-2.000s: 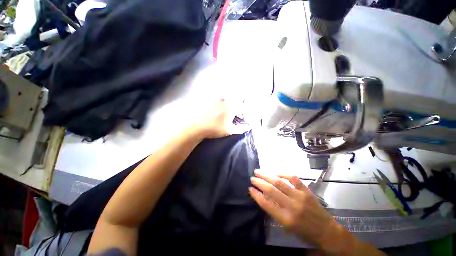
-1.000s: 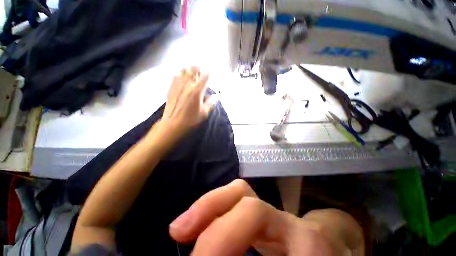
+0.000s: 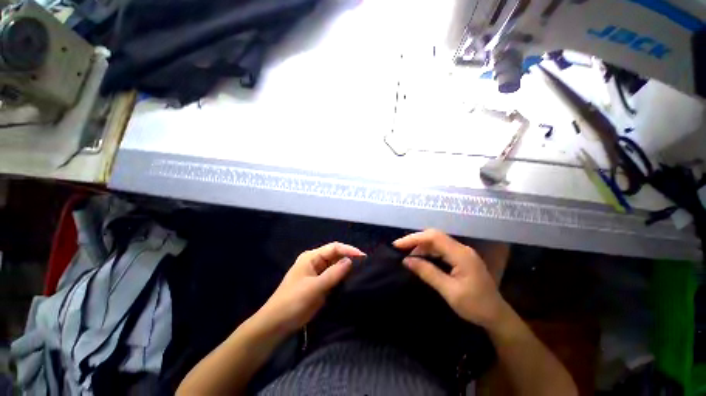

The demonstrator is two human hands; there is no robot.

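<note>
A black garment piece (image 3: 371, 298) lies over my lap, below the table's front edge. My left hand (image 3: 321, 274) pinches its upper edge between thumb and fingers. My right hand (image 3: 445, 271) pinches the same edge a short way to the right. The cloth spans between the two hands; its lower part merges with other dark cloth, so its outline cannot be told. The white sewing machine (image 3: 619, 46) with "JACK" lettering stands at the upper right, with no dark cloth under its needle area.
The ruler-marked table edge (image 3: 310, 189) crosses the view. Fabric shears (image 3: 592, 116) and yellow-green snips (image 3: 604, 182) lie at right. A metal arm (image 3: 503, 155) is on the bed. Dark cloth (image 3: 201, 42) lies upper left, grey cloth (image 3: 116, 286) lower left, a green basket (image 3: 670, 325) lower right.
The garment piece has come off the table down to my lap. My left hand has moved down with it, and my right hand now grips its edge too. The view has shifted.
</note>
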